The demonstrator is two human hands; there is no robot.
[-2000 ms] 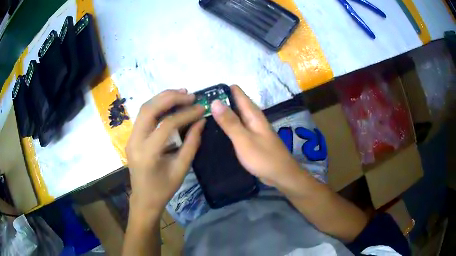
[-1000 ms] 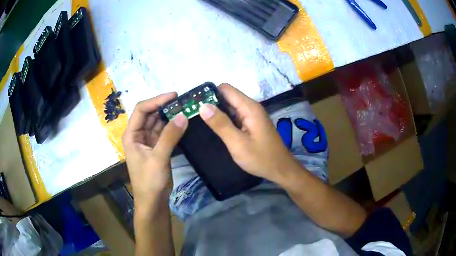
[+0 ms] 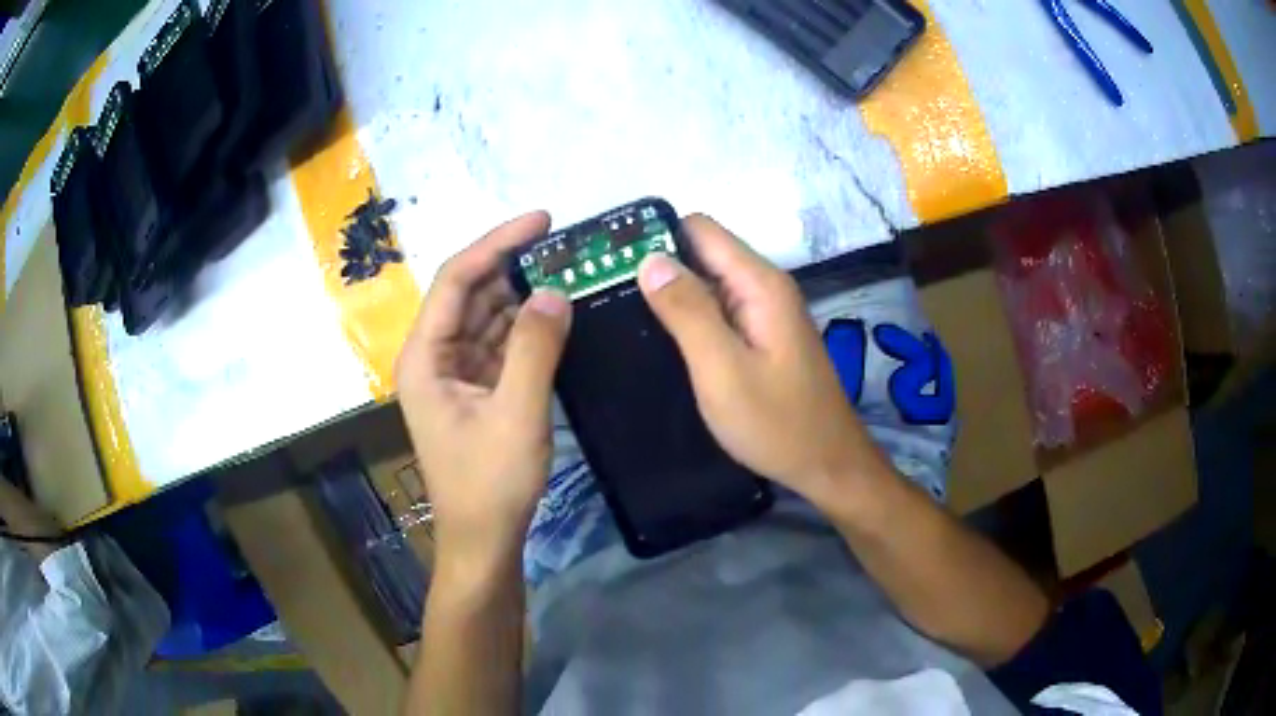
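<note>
A black phone-shaped housing lies over the lap, tilted, its far end near the bench edge. A green circuit board with silver parts sits across that far end. My left hand holds the housing's left far corner, thumb at the board's lower edge. My right hand holds the right side, thumb on the board's right end. The fingers under the housing are partly hidden. A small pile of tiny black parts lies on yellow tape at left.
Fitted housings overlap in a row at far left. An empty ribbed shell lies at the far side. Blue-handled cutters lie at right. A carton with a red plastic bag stands below the bench at right. Another person's arm shows at lower left.
My left fingers have left the board's face and now grip the housing's side, with the thumb at the board's edge. The view has shifted, so the bench items sit differently in the picture.
</note>
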